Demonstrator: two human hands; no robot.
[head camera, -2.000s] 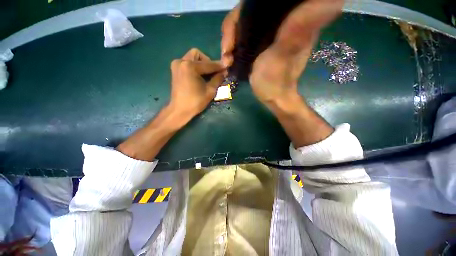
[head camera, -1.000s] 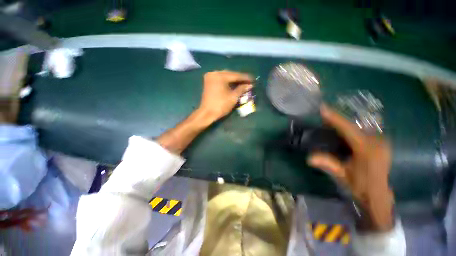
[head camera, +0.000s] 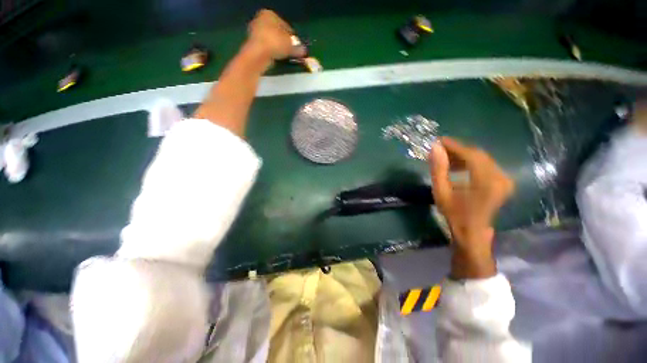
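My left hand reaches over the pale rail to the green conveyor and holds a small electronic unit with a whitish, yellow-edged battery. My right hand is at the near edge of the loose screw pile, thumb and fingertips close together; whether a screw is between them cannot be told. The black electric screwdriver lies on the bench left of my right hand, its right end partly hidden by the hand. The round grey screw tray lies on the bench left of the pile.
Several other units lie on the conveyor, such as one at the left and one at the right. A white bag is beside my left forearm, and a white lump is at far left. Another person's pale sleeve is at the right.
My left hand has moved from the bench to the conveyor with the unit. My right hand has left the screwdriver and tray and moved to the screw pile. The view has shifted.
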